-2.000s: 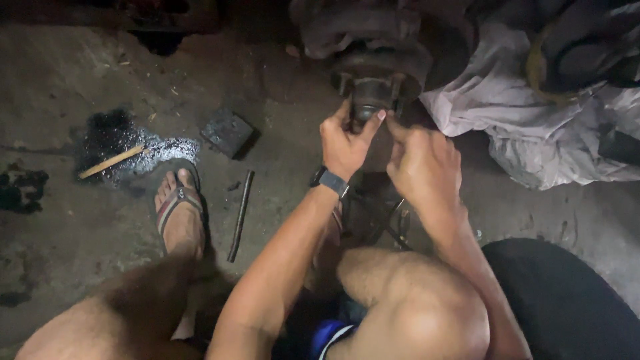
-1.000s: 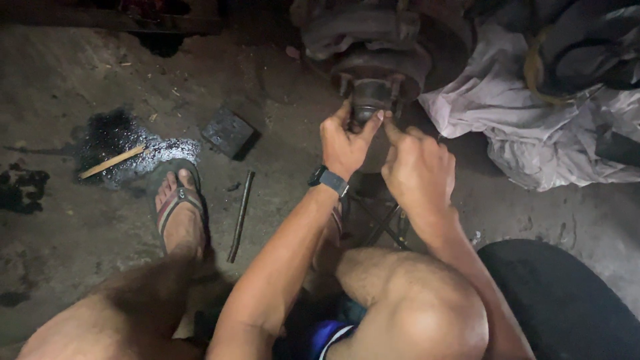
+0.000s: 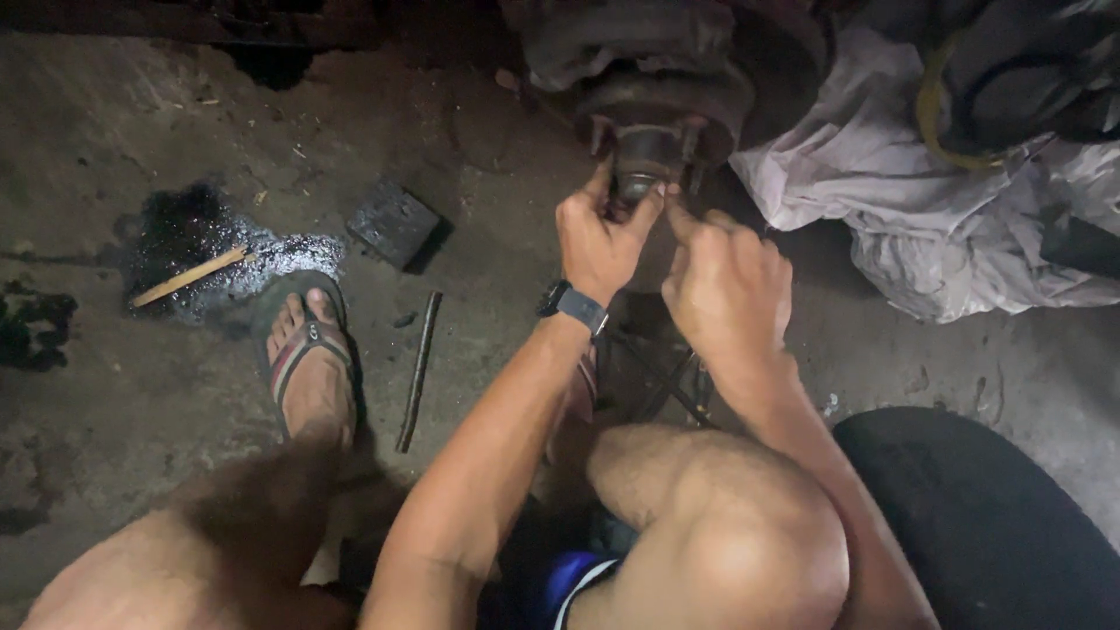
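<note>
At the top centre is a dark wheel hub (image 3: 649,144) with studs standing out around its round middle. My left hand (image 3: 604,236), with a watch on the wrist, grips the round end of the hub (image 3: 639,182) between thumb and fingers. The index finger of my right hand (image 3: 731,280) points up and touches the rim of that round end beside my left thumb; its other fingers are curled. Whether a small part lies under the fingertips, I cannot tell.
A dark block (image 3: 395,223), a metal rod (image 3: 420,372) and a wood stick (image 3: 190,276) in a wet patch lie on the floor at left. Crossed dark bars (image 3: 669,385) lie below my hands. A pale crumpled sheet (image 3: 945,219) is at right, a black rounded object (image 3: 971,516) below it.
My right hand has shifted slightly, its index finger now straighter against the hub's round end. My left hand has stayed in place.
</note>
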